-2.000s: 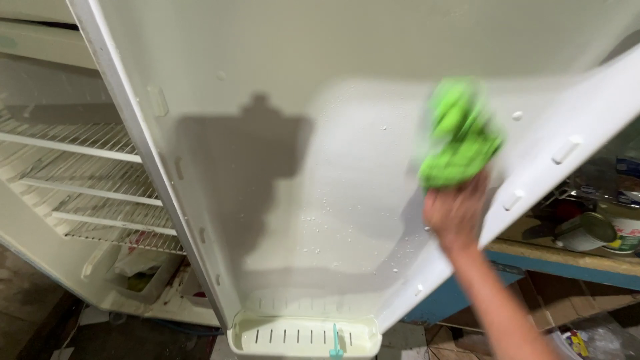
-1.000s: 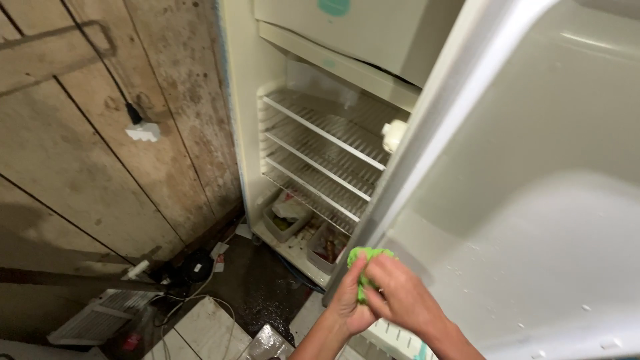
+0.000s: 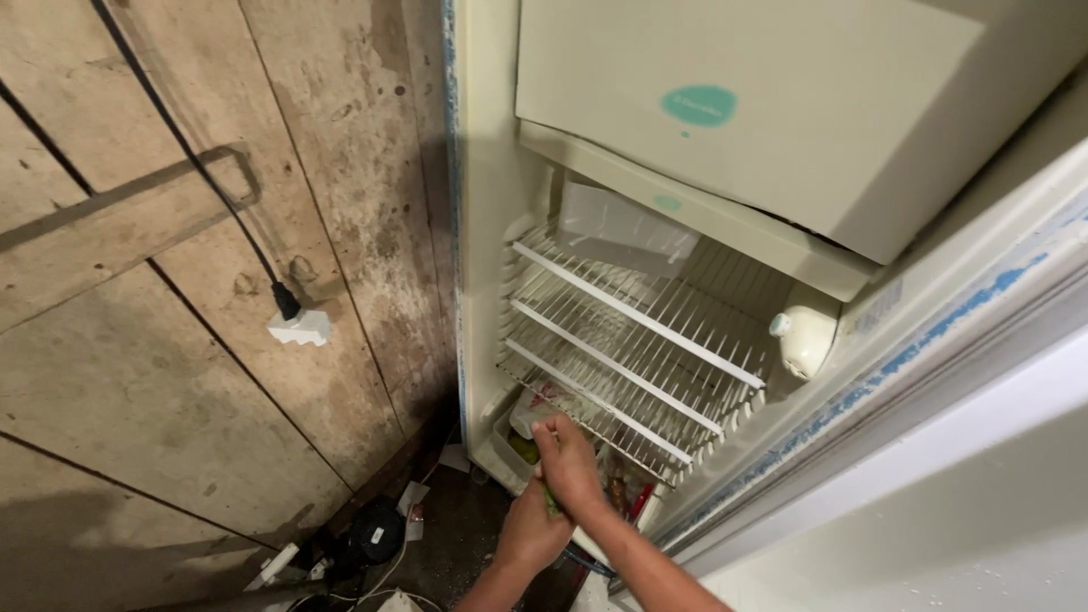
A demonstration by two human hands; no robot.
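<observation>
My left hand (image 3: 534, 529) and my right hand (image 3: 568, 466) are clasped together on a green cloth (image 3: 552, 501), of which only a small part shows between them. Both are in front of the lower part of an open refrigerator. Above them are the wire shelves (image 3: 629, 365) with white front bars. Behind my hands, a plastic bin (image 3: 510, 455) holds green items and a plastic bag. The freezer compartment door (image 3: 731, 144) with a green oval badge closes off the top. A white thermostat housing (image 3: 806, 340) is fixed to the inner right wall.
The refrigerator door (image 3: 918, 476) stands open at the right. On the left, a wooden plank wall (image 3: 340, 212) carries a black cord plugged into a white socket (image 3: 299, 327). Cables, a round black object (image 3: 374, 531) and scraps of paper lie on the dark floor.
The view has swung left from the door's inner panel to the refrigerator's inside. My right hand had the green cloth against the door; one second ago both hands came together on it, and they still hold it.
</observation>
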